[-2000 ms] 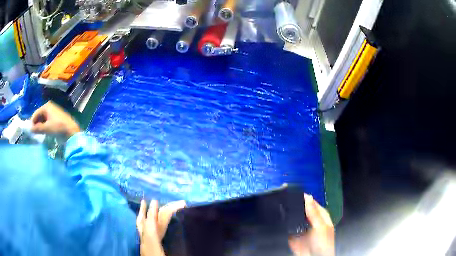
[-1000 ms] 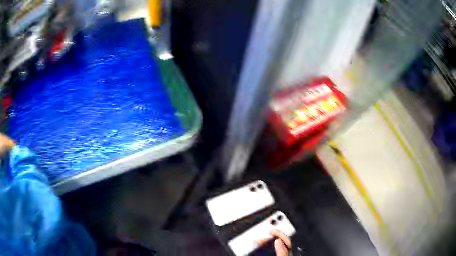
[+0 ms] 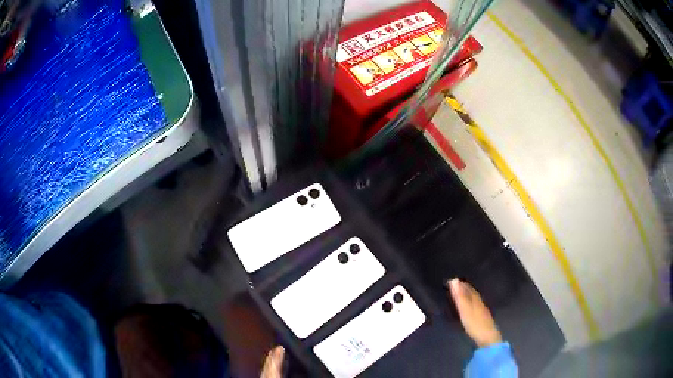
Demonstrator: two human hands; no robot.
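Three white smartphones lie back side up in a black slotted tray [image 3: 264, 284], each with two dark camera circles at its upper right end: the top phone [image 3: 284, 227], the middle phone [image 3: 328, 288] and the bottom phone [image 3: 370, 334], which has small bluish marks. My right hand [image 3: 474, 314] is right of the tray, fingers extended, holding nothing visible. My left hand [image 3: 273, 363] is at the bottom edge, left of the bottom phone; only part of it shows, and its grip is hidden.
Another black tray surface [image 3: 443, 229] lies to the right. A red fire-equipment box [image 3: 398, 55] and clear strip curtains [image 3: 295, 88] stand beyond. The blue-covered table [image 3: 81, 118] is at upper left. A blue sleeve [image 3: 48, 339] shows at lower left. A yellow-lined floor [image 3: 590, 184] is at right.
The view has swung right from the blue table to the tray. Three phones now show in it instead of two. My right hand now shows at the tray's right, my left at the bottom.
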